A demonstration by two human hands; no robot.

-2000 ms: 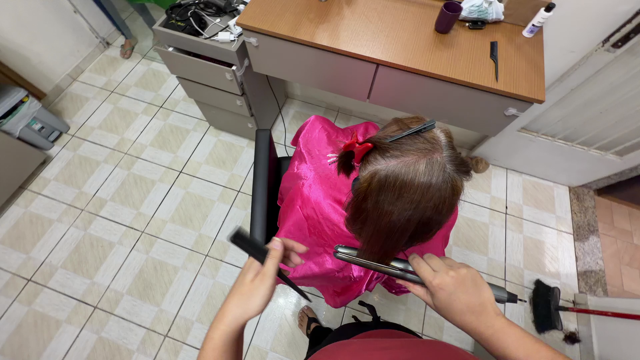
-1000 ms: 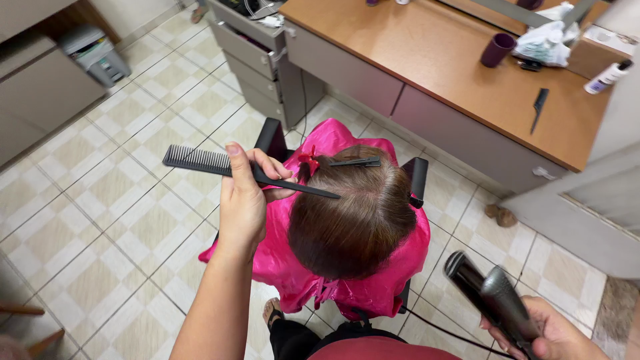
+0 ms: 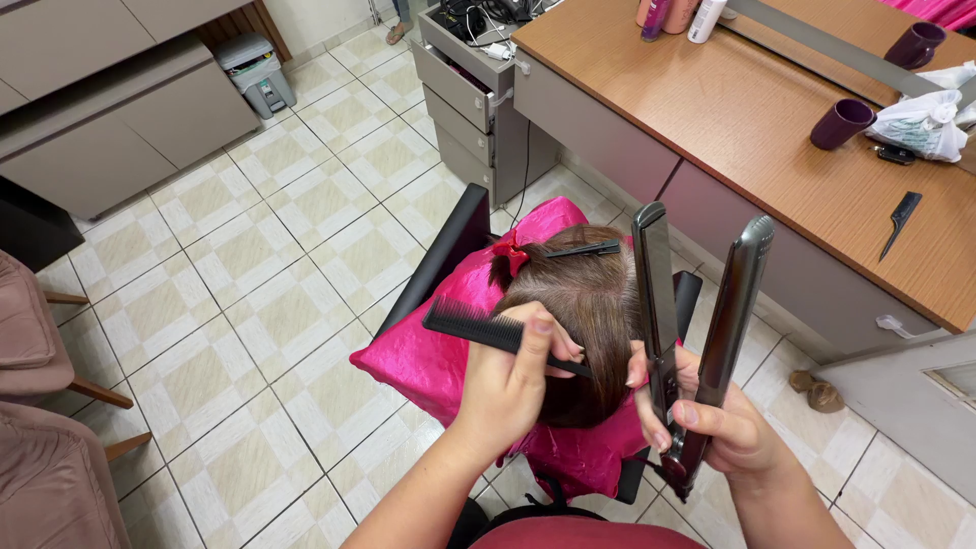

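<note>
My left hand (image 3: 515,374) holds a black tail comb (image 3: 473,324), its teeth out to the left and its tail across the brown hair (image 3: 587,305) of a seated person. In my right hand (image 3: 717,419) is a flat iron (image 3: 705,343), its two plates spread wide and pointing up, just right of the head. The right fingertips are near the hair's right side. A dark hair clip (image 3: 585,249) lies on top of the head, and a red hair tie (image 3: 511,255) gathers a tuft at the left. A bright pink cape (image 3: 450,335) covers the person's shoulders.
A wooden-topped counter (image 3: 686,84) bears a purple mug (image 3: 842,123), bottles, a plastic bag (image 3: 920,126) and another black comb (image 3: 902,221). Drawers (image 3: 457,91) with cables on top stand beside it. Black chair arms (image 3: 442,255) flank the person. Brown chairs (image 3: 38,473) are at left, a bin (image 3: 255,76) behind.
The flat iron was closed by the hair two seconds ago; its plates are now apart. Since one second ago, my right hand has come in beside the head. The view has shifted.
</note>
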